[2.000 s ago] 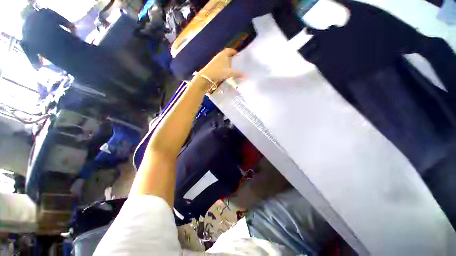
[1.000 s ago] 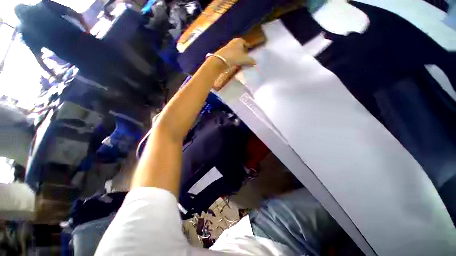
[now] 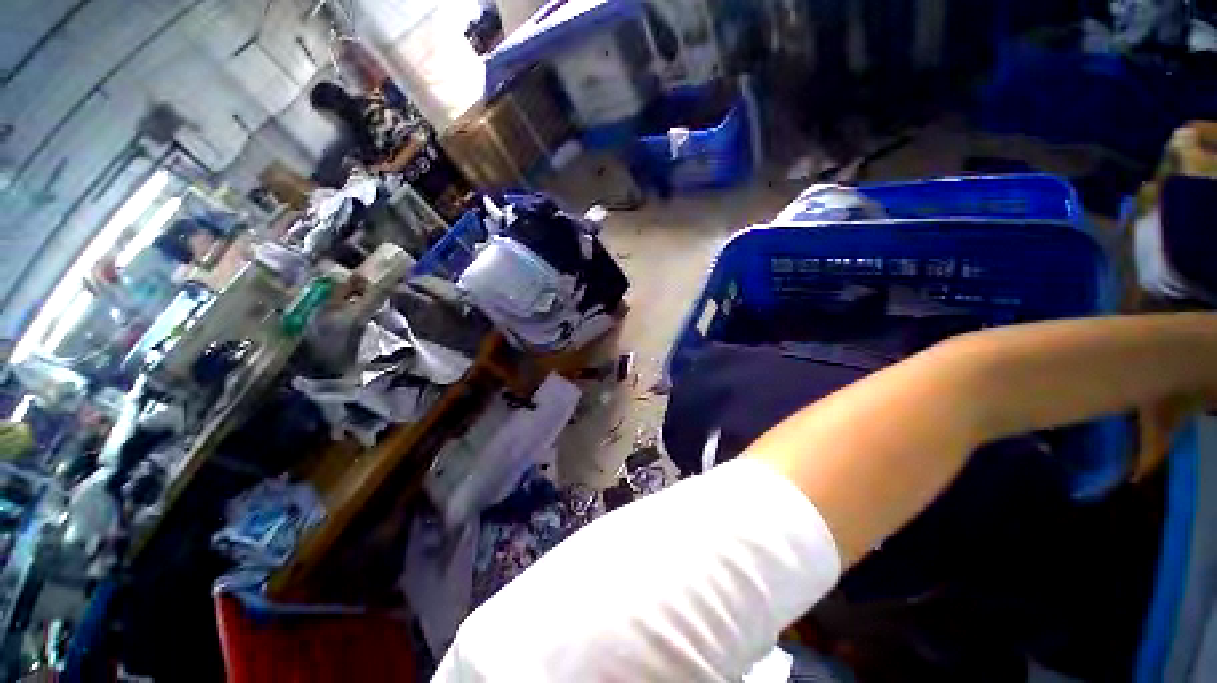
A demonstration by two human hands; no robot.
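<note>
My left forearm, in a white short sleeve, reaches across to the right edge. My left hand (image 3: 1161,424) is mostly cut off there; only a small part shows below the wrist, and what it holds cannot be told. My right hand is out of the picture. A large blue plastic crate (image 3: 921,230) stands behind the forearm. Dark navy cloth (image 3: 787,394) lies in it and bulges over its near side. The forearm hides part of the crate and cloth.
Another blue crate (image 3: 714,154) stands farther back on the floor. White and dark cloth is piled (image 3: 521,287) left of the aisle. Cloth lies along a wooden-edged table (image 3: 360,527). A red object (image 3: 314,647) is at lower left. A person (image 3: 387,134) is in the background.
The view has swung left, away from the table, so the long white piece is out of view. My left hand has shifted to the picture's right edge. The crates and aisle now show.
</note>
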